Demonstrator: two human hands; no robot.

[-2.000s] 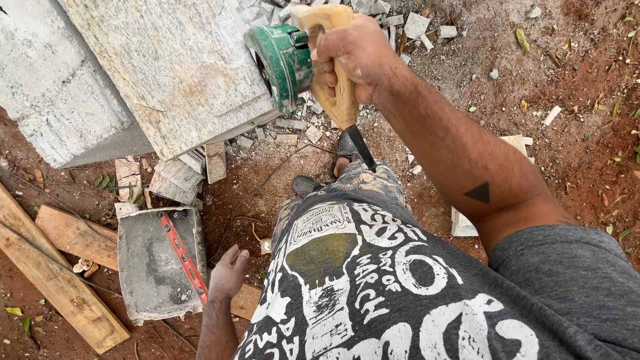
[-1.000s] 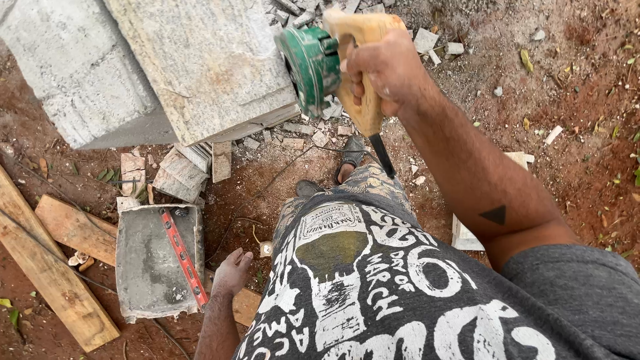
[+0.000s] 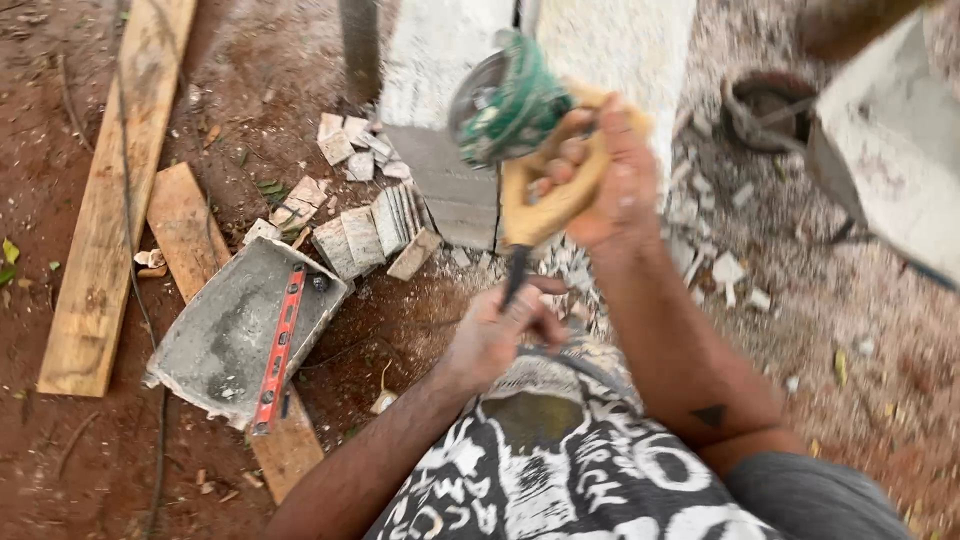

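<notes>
A corded power cutter with a round green head and a pale yellow D-shaped handle is held up near the top middle. My right hand is closed round that handle. Below it, my left hand is by the black cord sleeve at the handle's lower end; blur hides whether its fingers grip the sleeve. Behind the tool stand large pale stone slabs. A grey mortar trough lies on the ground at the left, with a red spirit level leaning across it.
Wooden boards lie on red soil at the left. Small cut stone tiles sit between trough and slabs. Stone offcuts litter the ground at the right, near a dark bucket and a pale wheelbarrow-like container. A post stands at the top.
My left hand has moved from beside the trough up to the tool's cord end. The tool, still in my right hand, has turned. The view has swung considerably.
</notes>
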